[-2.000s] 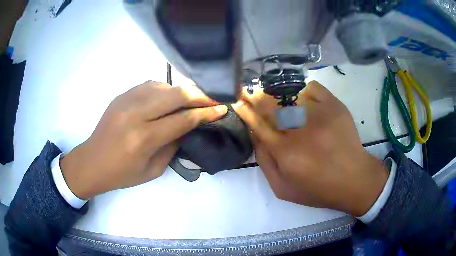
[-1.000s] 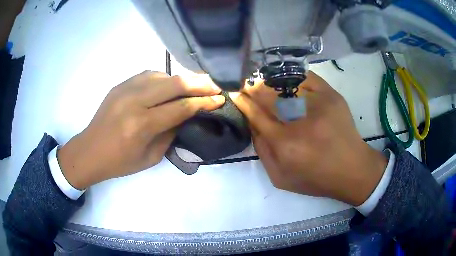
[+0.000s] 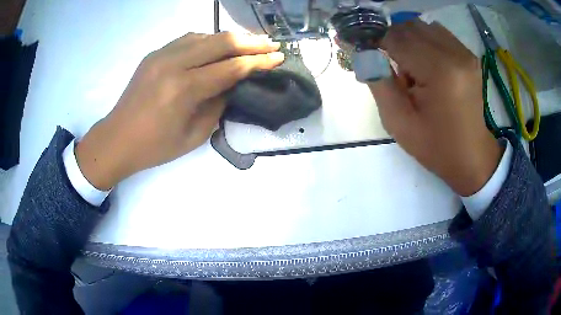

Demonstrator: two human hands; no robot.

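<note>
A dark ribbed cuff piece [image 3: 272, 99] lies on the needle plate [image 3: 344, 120], its upper end under the bright lamp at the presser foot [image 3: 294, 47]. My left hand [image 3: 175, 101] holds the piece's upper left edge near the foot, with fingertips pressed on it; the thumb is hidden. My right hand [image 3: 430, 98] is off the piece, to the right of the needle area, partly behind the thread tension assembly [image 3: 362, 27] and its grey block. Its fingertips are hidden, so I cannot tell whether it holds anything.
Scissors with a green and a yellow handle [image 3: 518, 92] lie right of my right hand. A dark fabric pile [image 3: 15, 98] is at the far left. A measuring tape [image 3: 270, 261] runs along the curved front edge. A clear plastic bag [image 3: 458, 292] shows below right.
My right hand has let go of the cuff piece and moved right. My left hand stays on it. The view has shifted, so the table and hands appear higher in the picture.
</note>
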